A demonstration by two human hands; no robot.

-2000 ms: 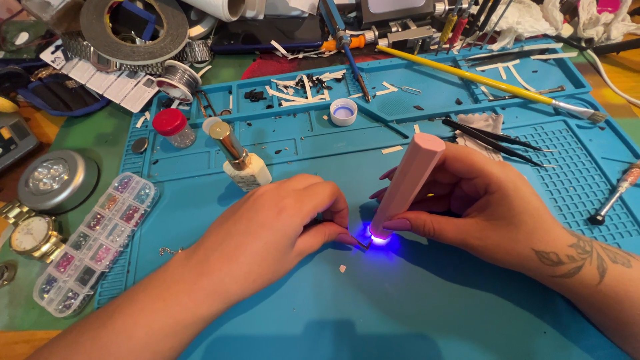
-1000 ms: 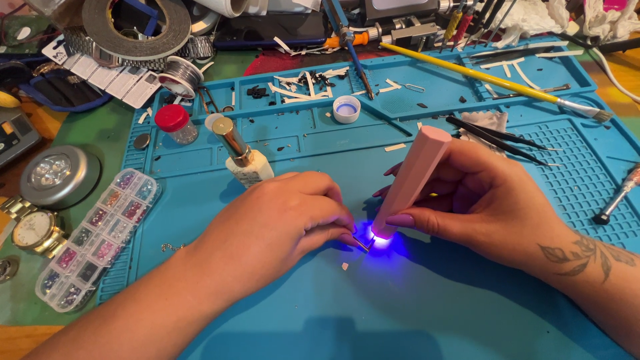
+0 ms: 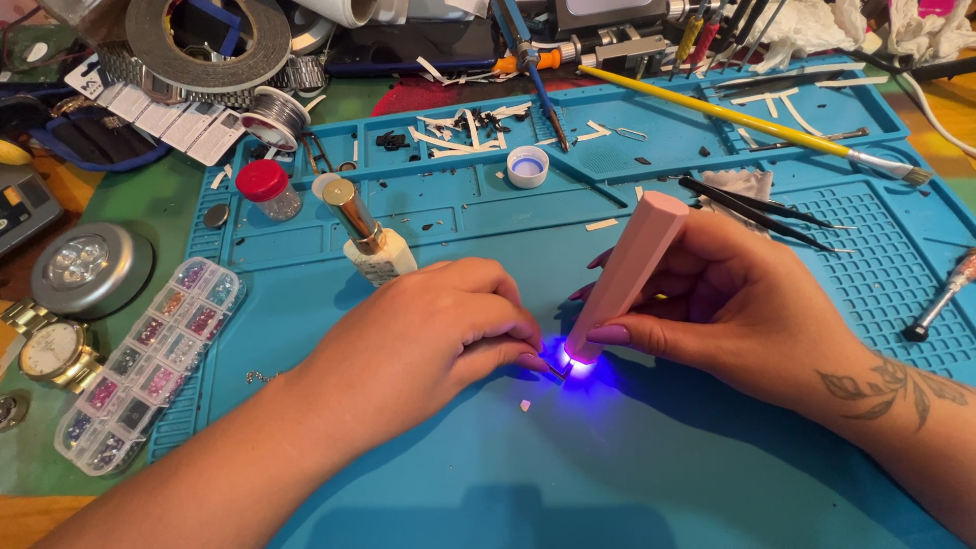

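My right hand (image 3: 717, 297) grips a pink UV penlight (image 3: 629, 267), tilted with its lit end down, casting violet light on the blue silicone work mat (image 3: 457, 473). Just left of the glow, my left hand (image 3: 450, 328) pinches a small dark metal piece (image 3: 559, 371) between thumb and fingers; its exact kind cannot be told. A tiny pale chip (image 3: 524, 406) lies on the mat below the fingertips. Behind my left hand stands a glass bottle with a gold cap (image 3: 379, 255). Part of a fine chain (image 3: 263, 377) shows beside my left forearm.
At left are a case of rhinestones (image 3: 152, 358), a gold wristwatch (image 3: 53, 347) and a round puck light (image 3: 91, 267). A red-capped jar (image 3: 267, 187), a white cap (image 3: 527, 166), black tweezers (image 3: 762, 213) and a yellow-handled brush (image 3: 747, 118) lie farther back. A screwdriver (image 3: 942, 301) is at right.
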